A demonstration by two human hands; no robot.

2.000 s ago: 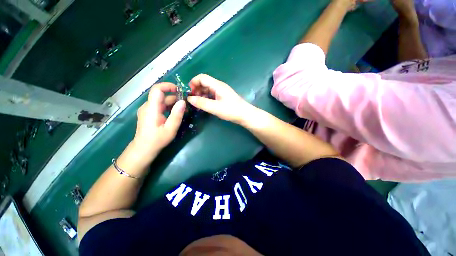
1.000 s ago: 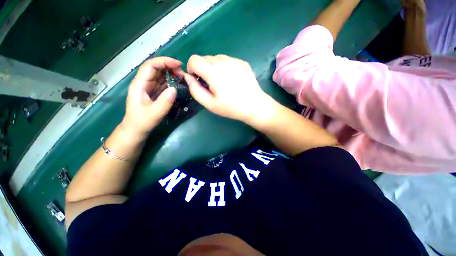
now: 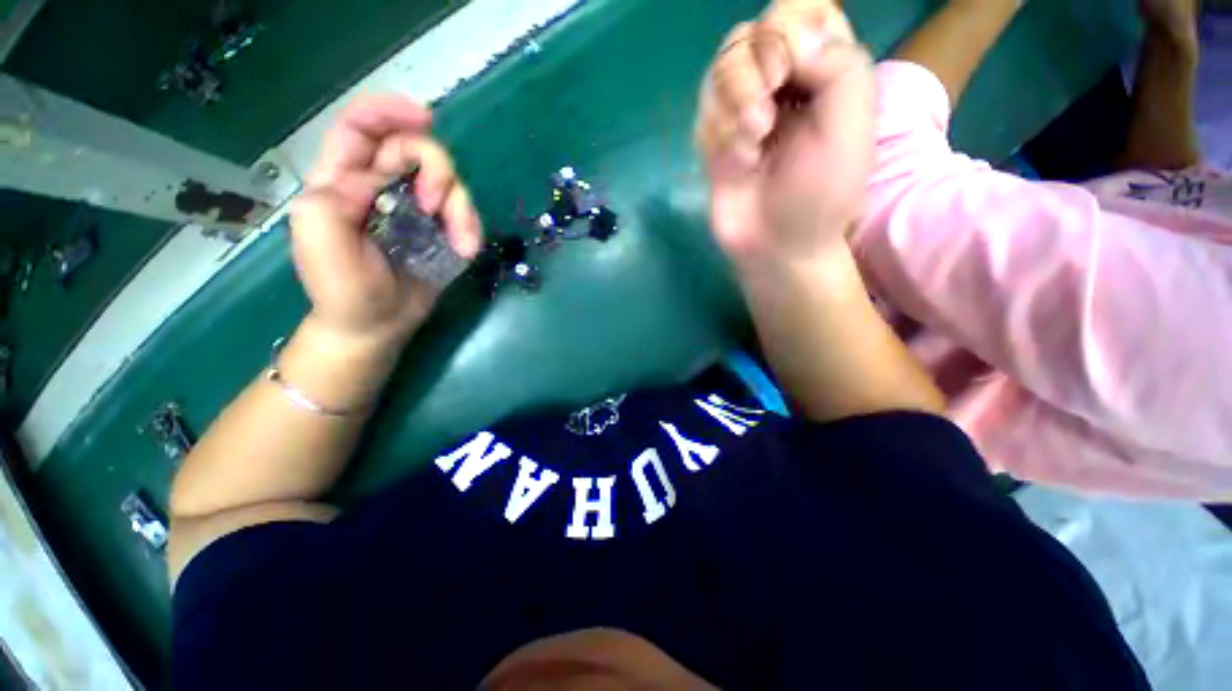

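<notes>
My left hand [image 3: 372, 223], with a thin bracelet at the wrist, holds a flat dark-and-silvery board unit [image 3: 419, 243] between fingers and thumb above the bench. A loose cluster of small black parts [image 3: 578, 213] with shiny white spots and thin reddish wires lies on the green bench between my hands. More black parts lie just right of the held unit, close to my left fingertips. My right hand [image 3: 790, 142] is raised to the right of the cluster, blurred, with its fingers curled. I cannot tell whether it holds anything.
A white worn rail [image 3: 324, 182] and pale post [image 3: 108, 155] separate the bench from the green belt [image 3: 338, 41], which bears dark units. Two units [image 3: 145, 518] lie near my left forearm. A pale tray or board is at lower left. A neighbour's pink sleeve [image 3: 1054, 297] is close on the right.
My right hand has moved away from my left, up and to the right, uncovering the black parts. My left hand has turned, so the unit's flat face shows. The view has shifted slightly.
</notes>
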